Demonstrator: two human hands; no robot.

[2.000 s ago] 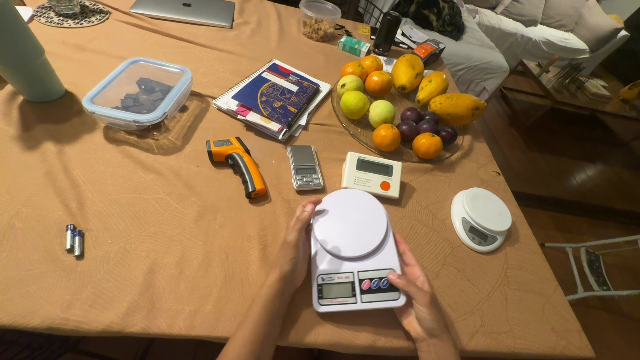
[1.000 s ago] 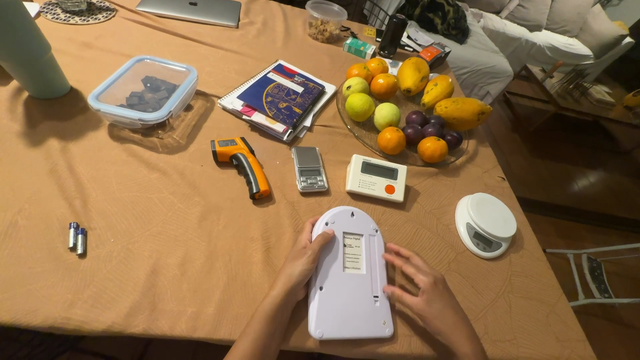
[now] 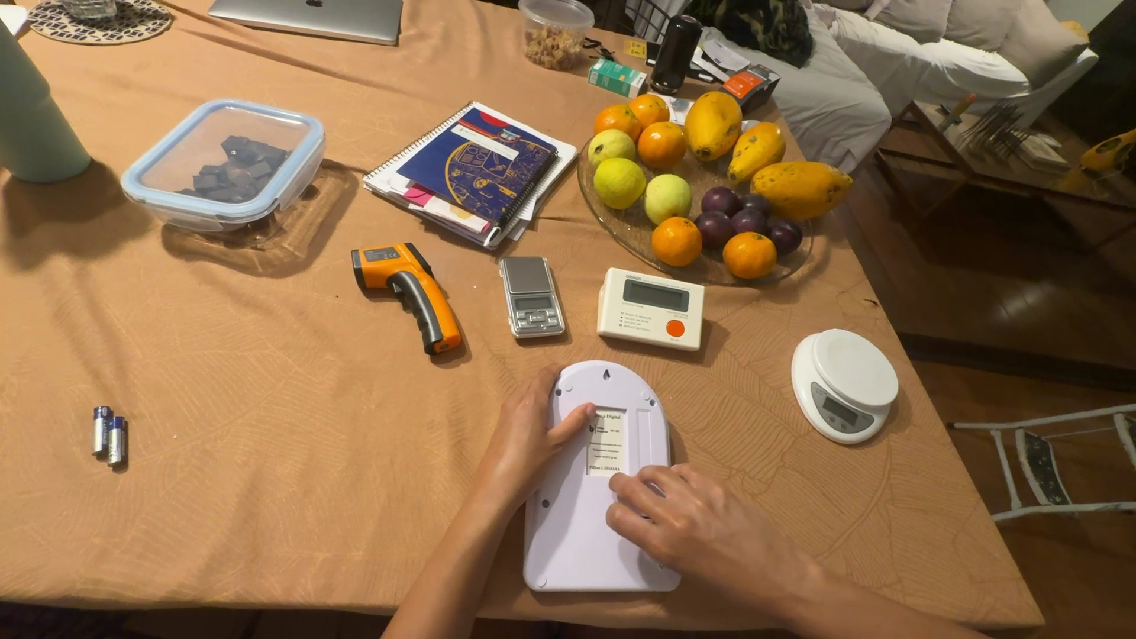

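Observation:
A white digital kitchen scale [image 3: 568,550] lies with its underside up at the table's near edge, a printed label on its back. My left hand [image 3: 532,435] grips its upper left side, thumb over the label's edge. My right hand [image 3: 679,519] rests on the lower right of the back, fingers curled at the long cover strip; what the fingertips do there is hidden. Beyond the scale are a silver pocket scale [image 3: 532,297], a white device with a display and orange button [image 3: 652,309] and an orange infrared thermometer [image 3: 410,297]. Two batteries [image 3: 110,437] stand far left.
A round white scale [image 3: 845,386] sits at right. Behind are a glass platter [image 3: 612,232] of fruit, notebooks [image 3: 475,169], a lidded glass container [image 3: 226,164], a green tumbler [image 3: 35,106] and a laptop [image 3: 311,16]. A metal-framed stool [image 3: 1043,466] stands beyond the table's right edge.
The kitchen scale, face up two seconds ago, was turned underside up by one second ago. My right hand has since moved from its right edge onto its back.

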